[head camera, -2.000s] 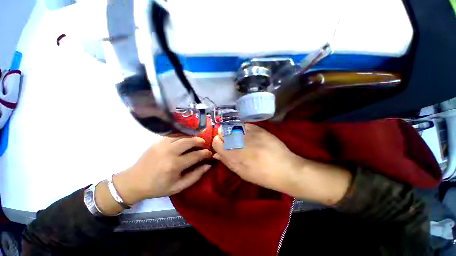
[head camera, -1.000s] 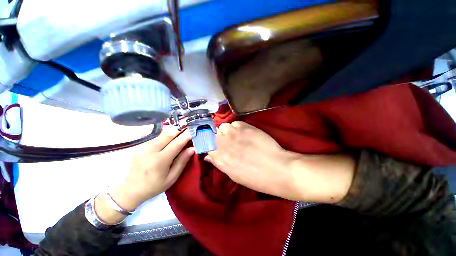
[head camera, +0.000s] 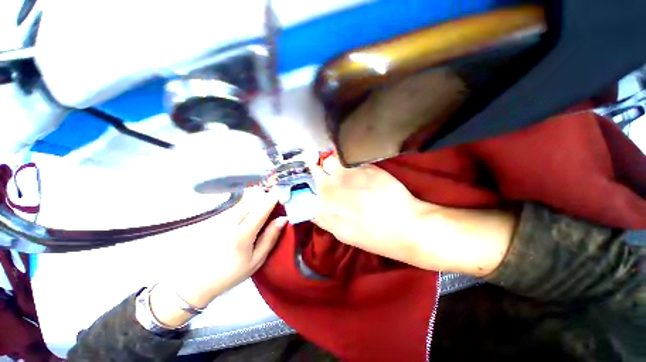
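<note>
The dark-red garment runs from under the machine head over the table's front edge, with a pale zipper line on its edge. My left hand has its fingertips on the fabric just left of the presser foot. My right hand lies on the red fabric right of the foot, fingers bent into it. The foot's grey-blue block sits between the hands and hides some fingertips. A small bright-red bit of cloth shows behind my right fingers. The needle point cannot be made out.
The white machine head with blue stripe fills the top. A blurred whitish dial and curved metal bar stand close at left. A dark glossy slab hangs above my right hand. Red cloth with white parts lies far left.
The view has shifted since two seconds ago, so the dial now shows further left and the dark slab larger. Both hands stay at the foot. Since one second ago the dial has blurred.
</note>
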